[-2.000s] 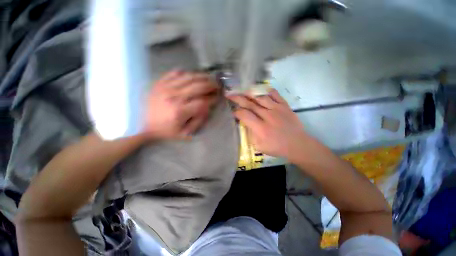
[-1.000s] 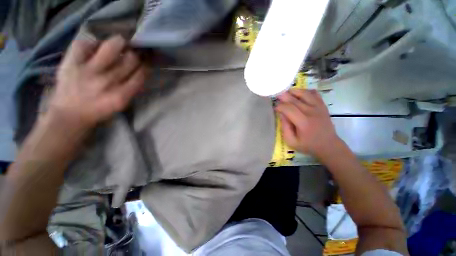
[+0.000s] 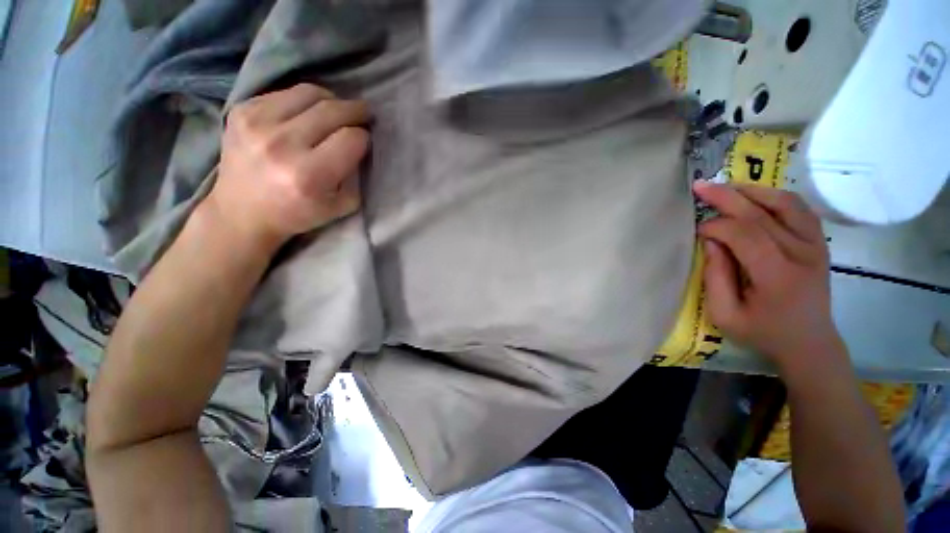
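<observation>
The grey-taupe garment piece [image 3: 521, 229] lies spread left of the needle area and hangs over the table's front edge. My left hand [image 3: 292, 161] is bare and curled shut on a bunched fold of the cloth at the left. My right hand [image 3: 766, 260] is at the cloth's right edge, just below small metal parts [image 3: 708, 135]; its fingertips meet the edge, thumb and forefinger close together. Yellow tape [image 3: 688, 333] with black letters shows between the cloth and my right hand. Whether the needle touches the cloth cannot be told.
A white rounded part [image 3: 885, 115] of the machine stands at the upper right. A pale grey blurred shape [image 3: 563, 42] covers the top middle. The white machine bed [image 3: 885, 312] lies right of my hand. More crumpled cloth [image 3: 250, 422] hangs at the lower left. Yellow bundles [image 3: 885, 401] lie at the lower right.
The view has shifted left, so the scene sits further right. My left hand has moved off the cloth near the needle to the bunched cloth at the left. My right hand stays at the edge.
</observation>
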